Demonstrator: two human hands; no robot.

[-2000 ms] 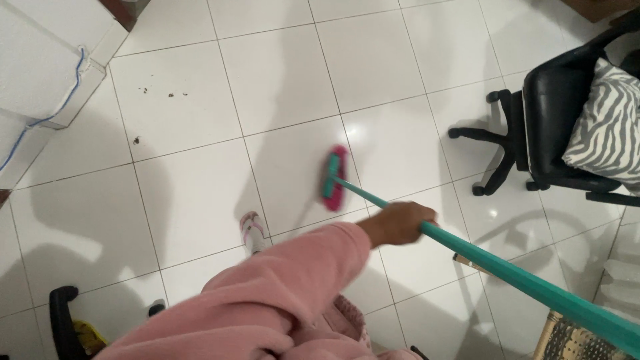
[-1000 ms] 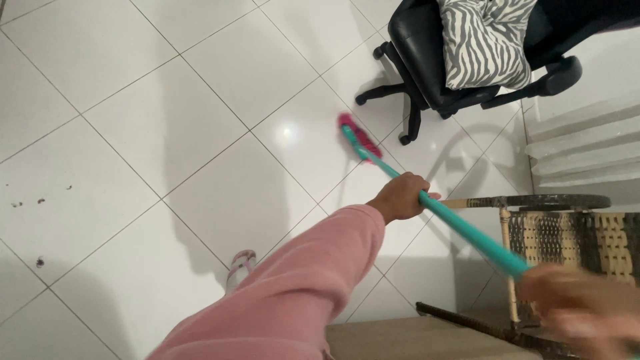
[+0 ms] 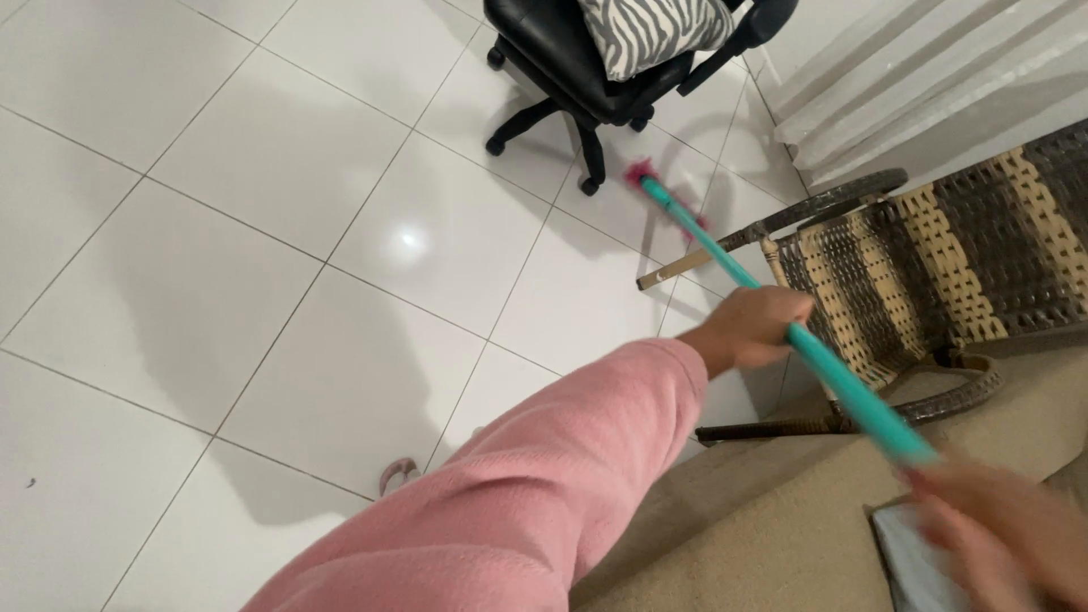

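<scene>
A teal broom handle [image 3: 858, 395] slants from the lower right up to a broom head with pink bristles [image 3: 639, 172] on the white tiled floor [image 3: 340, 340]. The head lies between the black office chair's wheeled base and the woven chair. Midway along the handle, my left hand [image 3: 752, 327], in a pink sleeve, is closed around it. My right hand [image 3: 977, 518], blurred, grips the handle's upper end at the lower right. Part of the bristles is hidden behind the handle.
A black office chair [image 3: 552, 59] with a zebra-patterned cushion [image 3: 650, 34] stands at the top. A woven wicker chair [image 3: 952, 255] is at the right, beside a beige sofa [image 3: 765, 527]. A white curtain [image 3: 918, 76] hangs behind. A small dark speck [image 3: 31, 483] lies on the floor at left.
The broom head has moved from open floor to between the office chair and the woven chair. My right hand came into view at the handle's upper end. The view has swung right.
</scene>
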